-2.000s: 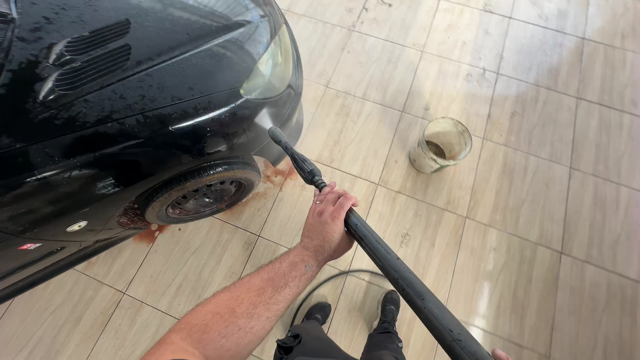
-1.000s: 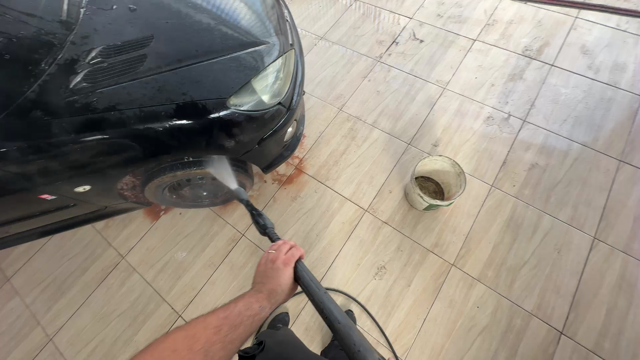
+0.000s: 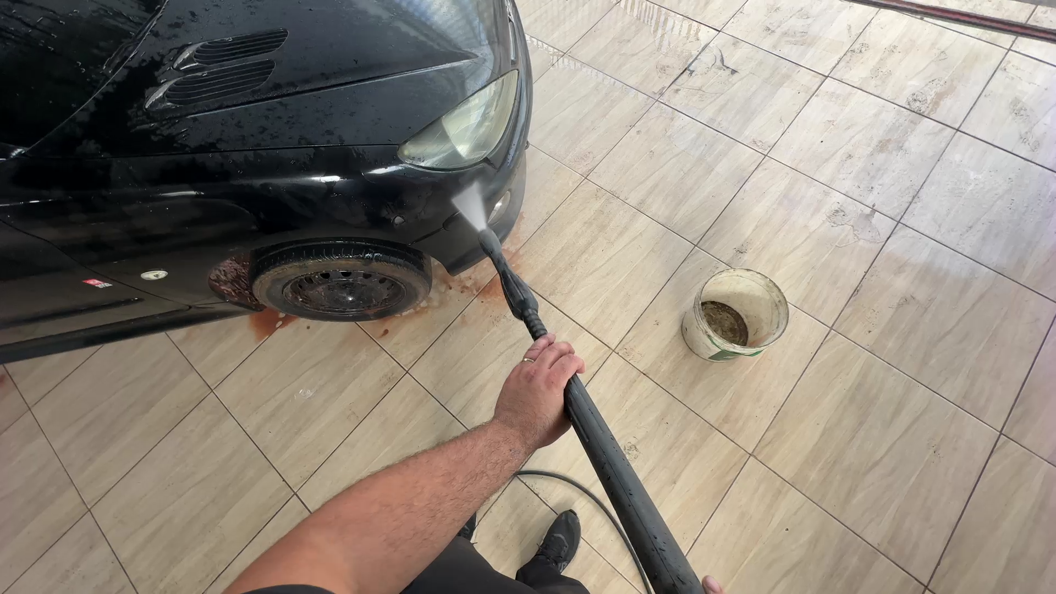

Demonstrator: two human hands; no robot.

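My left hand [image 3: 540, 392], with a ring on one finger, is closed around the black lance of a pressure washer [image 3: 615, 462]. A white fan of water leaves its nozzle and points at the front bumper [image 3: 437, 210] of a wet black car, below the headlight [image 3: 466, 124]. Of my right hand only a fingertip [image 3: 713, 585] shows at the lower edge, beside the rear of the lance; the rest is out of view. The front wheel [image 3: 342, 280] has a steel rim and a brown-stained tyre.
A dirty white plastic bucket [image 3: 775, 318] with murky contents stands on the tiled floor to the right. A thin black hose [image 3: 590, 495] curves near my shoe [image 3: 561, 536]. Reddish-brown runoff [image 3: 433, 301] lies by the wheel. A dark red strip crosses the floor at top right.
The spray has moved off the front wheel, where it was one second ago, up and right to the bumper below the headlight. My left hand still grips the lance.
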